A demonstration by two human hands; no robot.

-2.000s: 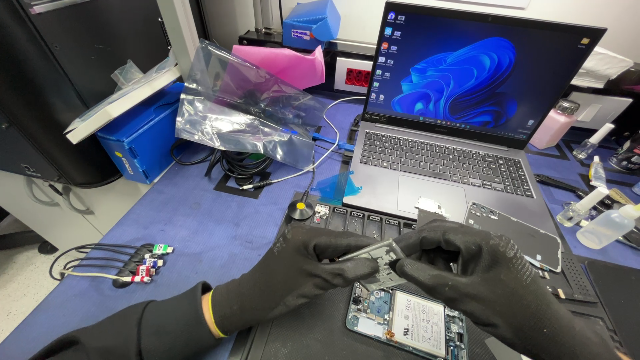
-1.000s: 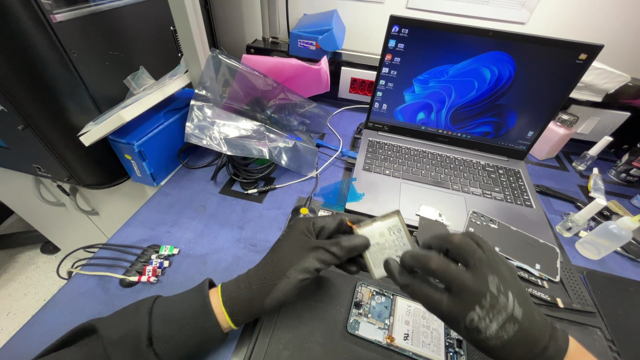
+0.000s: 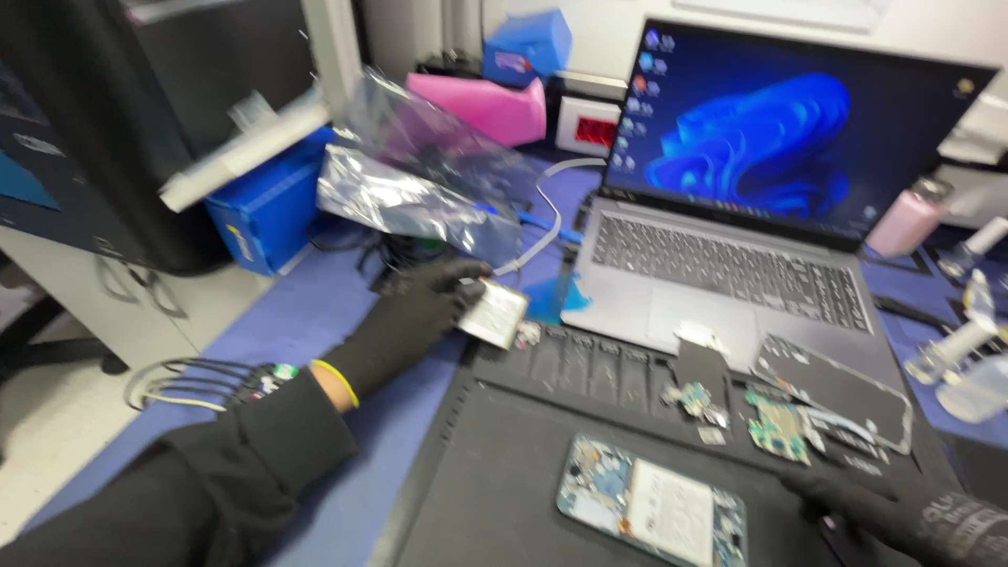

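Observation:
My left hand [image 3: 421, 311], in a black glove with a yellow cuff edge, holds a flat pale phone battery [image 3: 494, 313] by its upper left edge, over the back left corner of the black work mat [image 3: 488, 472]. On the mat lies an opened phone [image 3: 654, 504] with a white battery [image 3: 671, 512] in its frame. My gloved right hand [image 3: 874, 504] is at the lower right, low over the mat, blurred; whether its fingers touch anything is unclear. Just behind it lie a green circuit board [image 3: 778, 427] and a phone frame plate [image 3: 839, 390].
An open laptop [image 3: 732, 260] stands behind the mat. A silvery antistatic bag [image 3: 425, 189] and cables lie back left, near a blue box [image 3: 272, 205]. Bundled cables [image 3: 197, 386] rest at the left. Bottles, one of them clear plastic [image 3: 972, 390], stand at the right.
My left hand has moved left and away from my right hand, carrying the battery. My right hand has let go of it and moved right and down, uncovering boards on the mat.

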